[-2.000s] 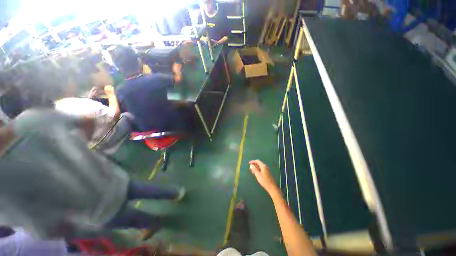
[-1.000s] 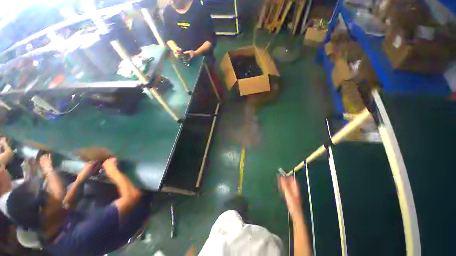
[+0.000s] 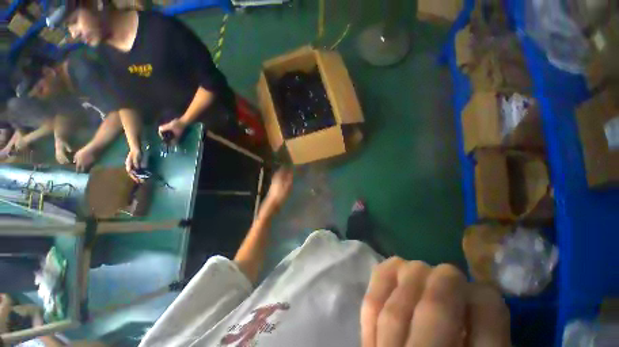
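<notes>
A large open brown carton [image 3: 317, 144] stands on the green floor ahead of me, its flaps spread. It is filled with a loose pile of black cables [image 3: 302, 101] with bright glints. My left hand [image 3: 279, 184] is blurred, just below the carton's lower left corner and beside the bench end; whether it touches anything or holds anything cannot be told. My right hand [image 3: 434, 305] is large and close at the bottom edge, its fingers curled with the knuckles towards the camera. Its palm is hidden, so what it may hold cannot be seen.
At left, a person in a dark shirt [image 3: 163, 57] works with black cables over a green bench [image 3: 170, 169]; others sit beyond. On the right, open cartons [image 3: 489, 186] and clear plastic bags [image 3: 526, 261] line a blue rack [image 3: 567, 223]. A round grey base [image 3: 383, 44] stands behind the carton.
The view has moved up to the carton, which looks larger. The pale-framed green table on the right has left the view. My left arm has come into view; my right hand is nearer the camera.
</notes>
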